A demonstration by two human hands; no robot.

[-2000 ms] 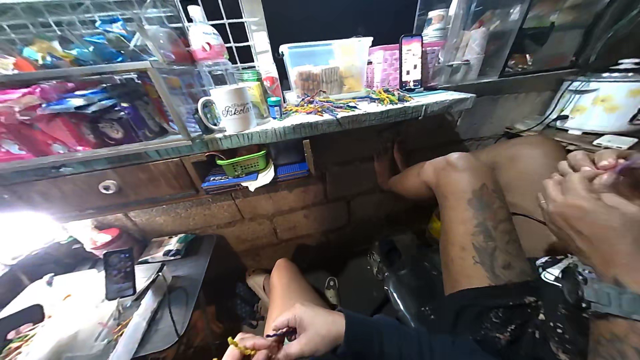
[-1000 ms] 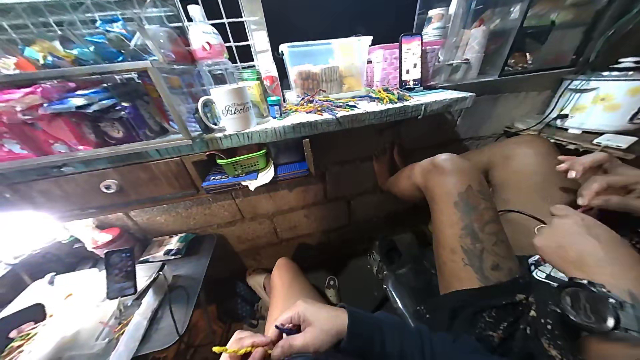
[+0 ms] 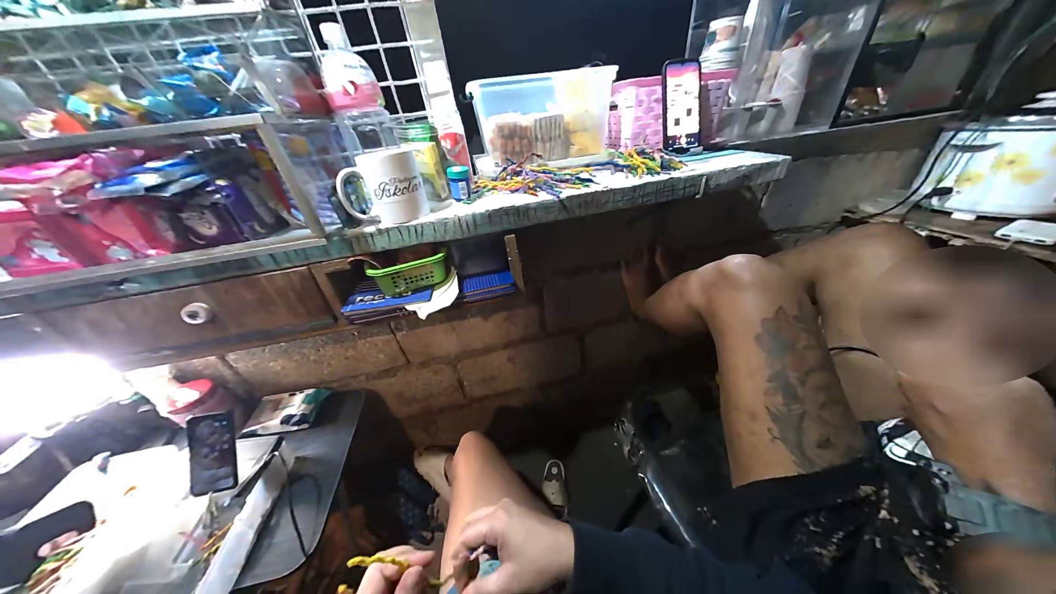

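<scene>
At the bottom edge, my left hand (image 3: 400, 571) pinches a yellow twisted cord (image 3: 379, 562), which sticks out to the left. Just right of it is my right hand (image 3: 516, 549), in a dark sleeve, with its fingers curled over a small dark and bluish piece (image 3: 487, 565) that may be more cord. The two hands nearly meet above my bent knee (image 3: 478, 462). A pile of many-coloured cords (image 3: 544, 177) lies on the shelf ahead, beside a white mug (image 3: 384, 186) and a clear plastic box (image 3: 544, 115).
A seated person's tattooed leg (image 3: 792, 379) is on the right. At the lower left, a grey table (image 3: 330, 462) bears a phone (image 3: 212, 452), a cable and plastic wrap. Another phone (image 3: 682, 106) stands upright on the shelf, above a drawer (image 3: 198, 313) and a green basket (image 3: 410, 274).
The other person's hands at the right have shifted and are now blurred. My hands stay close together low in view, with the yellow cord still in my left fingers.
</scene>
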